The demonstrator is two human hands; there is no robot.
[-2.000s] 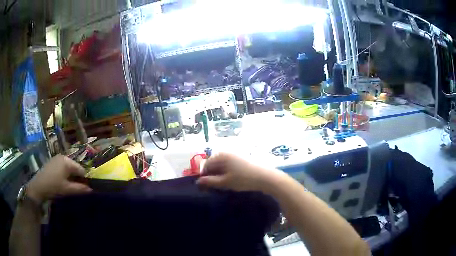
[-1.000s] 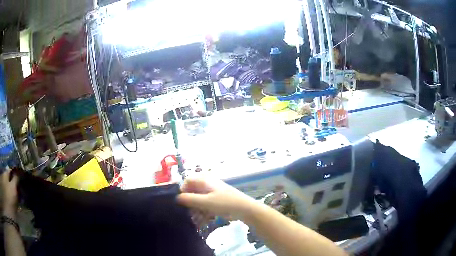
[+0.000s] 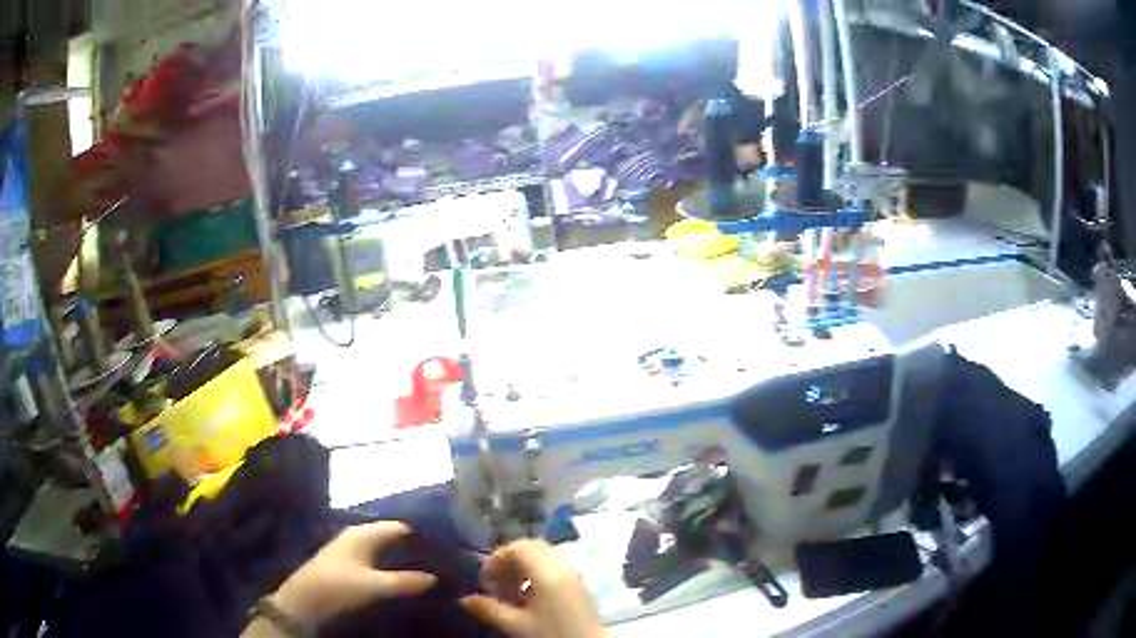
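Note:
A dark garment piece lies bunched at the lower left, up to the left end of the white sewing machine head. My left hand is on the cloth, thumb and fingers spread over it; whether it grips a fold is unclear. My right hand is just right of it, fingertips bent onto the cloth edge below the needle area. The fingertips are blurred, and the presser foot and needle are too blurred to make out.
A yellow box is at left, with a red bag behind the head. Dark scraps and black-handled scissors lie under the arm, beside a black phone. Dark cloth hangs at right. Thread cones stand behind.
The garment piece was held up and spread between both hands, moving left. Now it is lowered and bunched, and both hands are close together near the needle area.

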